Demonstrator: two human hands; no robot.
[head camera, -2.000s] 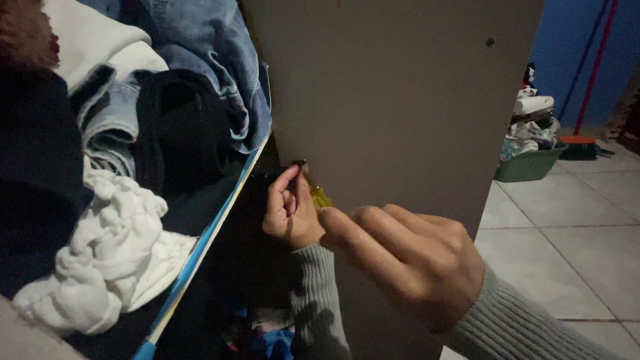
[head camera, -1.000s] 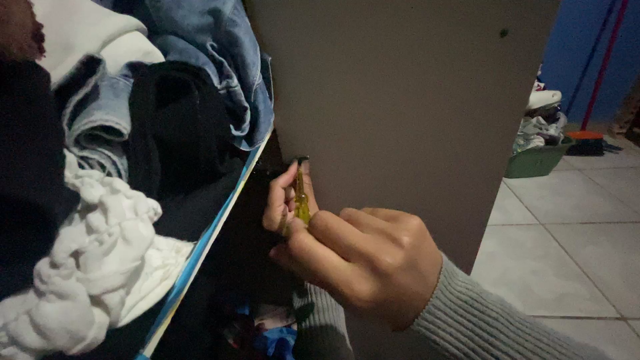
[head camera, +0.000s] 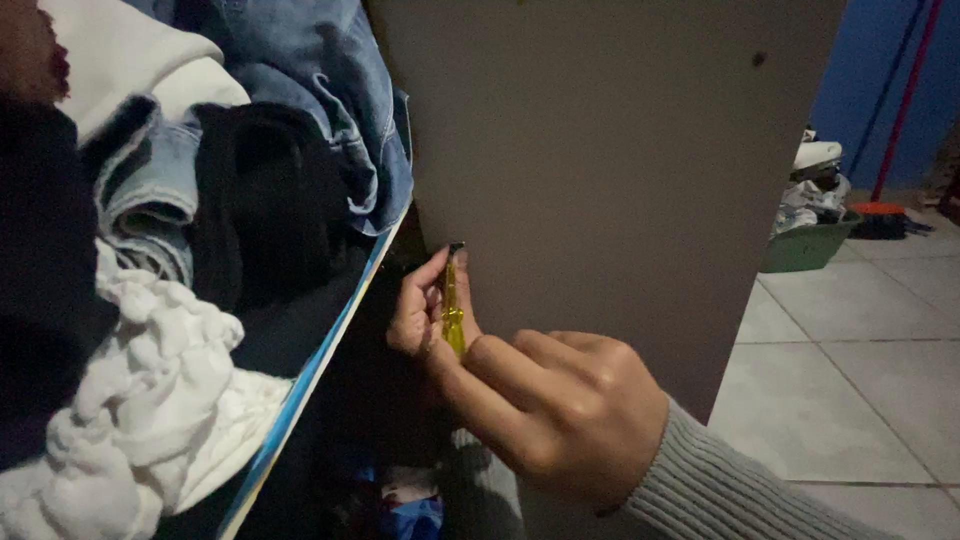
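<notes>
A small screwdriver with a translucent yellow handle (head camera: 453, 330) stands nearly upright in the middle of the view. My right hand (head camera: 559, 401) grips its lower end between thumb and fingers. Behind it, my left hand (head camera: 420, 304) has its fingertips around a small dark piece (head camera: 456, 246) at the screwdriver's upper end. What that dark piece is, I cannot tell. Both hands are beside the edge of a grey-brown panel (head camera: 600, 187), just right of a shelf's blue and white edge (head camera: 322, 352). My left palm is partly hidden by my right hand.
On the shelf at the left lie blue jeans (head camera: 300, 45), a black garment (head camera: 262, 202) and crumpled white cloth (head camera: 142, 390). Dim items, one blue (head camera: 412, 517), lie below the shelf. At the right, a green basin (head camera: 806, 244) of clothes and a broom (head camera: 877, 217) stand on the tiled floor.
My right hand has turned and lowered a little against my left, and the yellow handle, mostly covered two seconds ago, now shows between my hands. My left hand stays near the panel edge.
</notes>
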